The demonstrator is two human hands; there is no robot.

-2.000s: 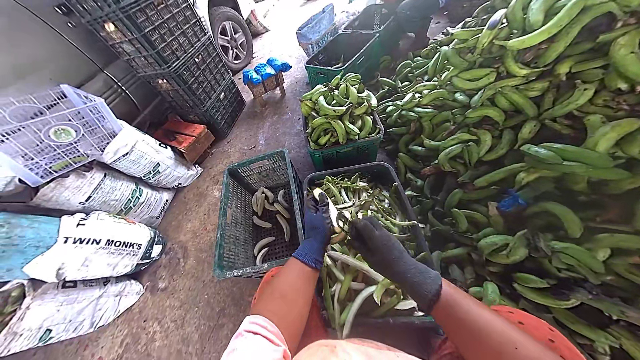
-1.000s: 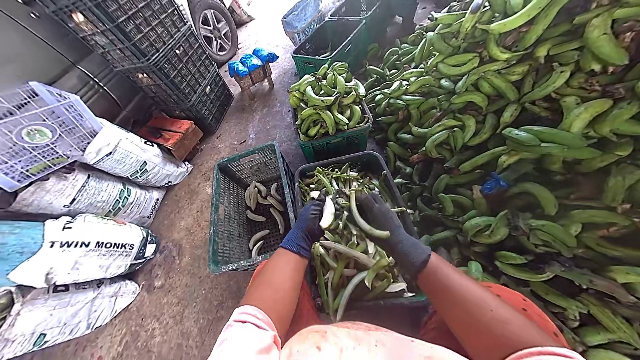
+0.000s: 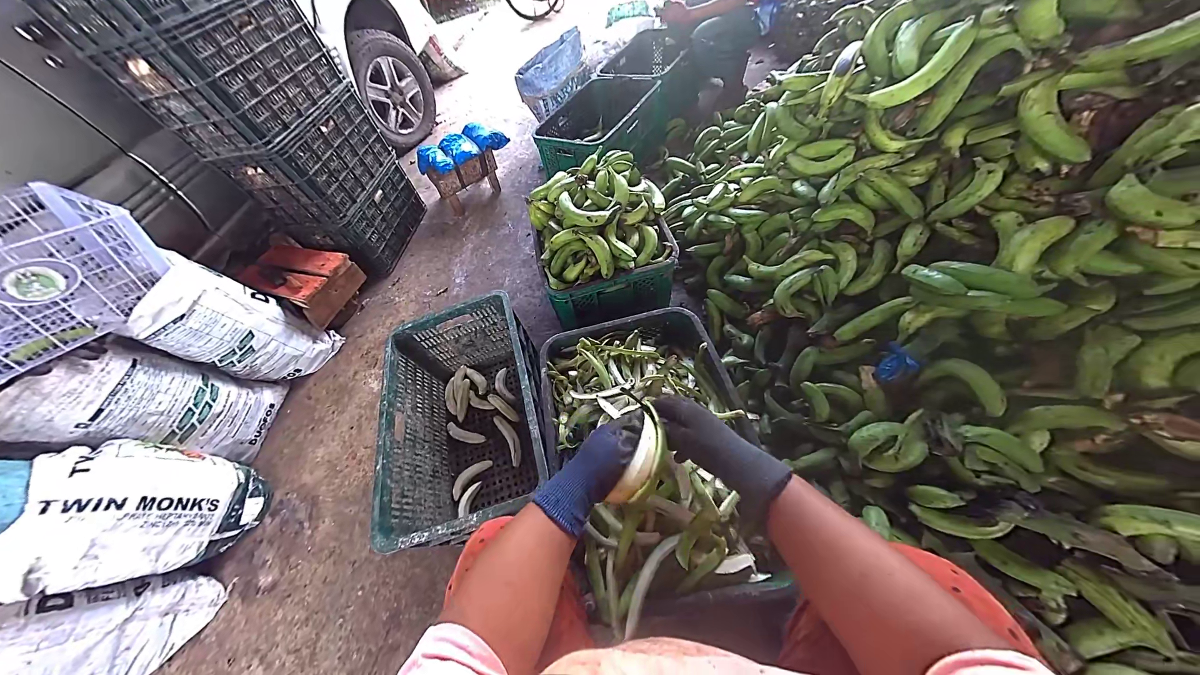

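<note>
My left hand, in a blue knit glove, is closed around a partly peeled green banana or plantain, whose pale flesh shows beside a strip of green peel. My right hand, in a dark glove, touches the upper right side of the fruit; whether it also holds a blade cannot be seen. Both hands are above a dark plastic crate heaped with green peels. Left of it stands a green crate with several peeled fruits at its bottom.
A crate of unpeeled green fruit stands ahead, with more crates behind it. A large heap of green fruit lies on the right. Filled sacks, stacked crates and a small stool are left. A person sits beyond.
The long pale strip near my right hand one second ago no longer shows there. My hands have come closer together around the fruit.
</note>
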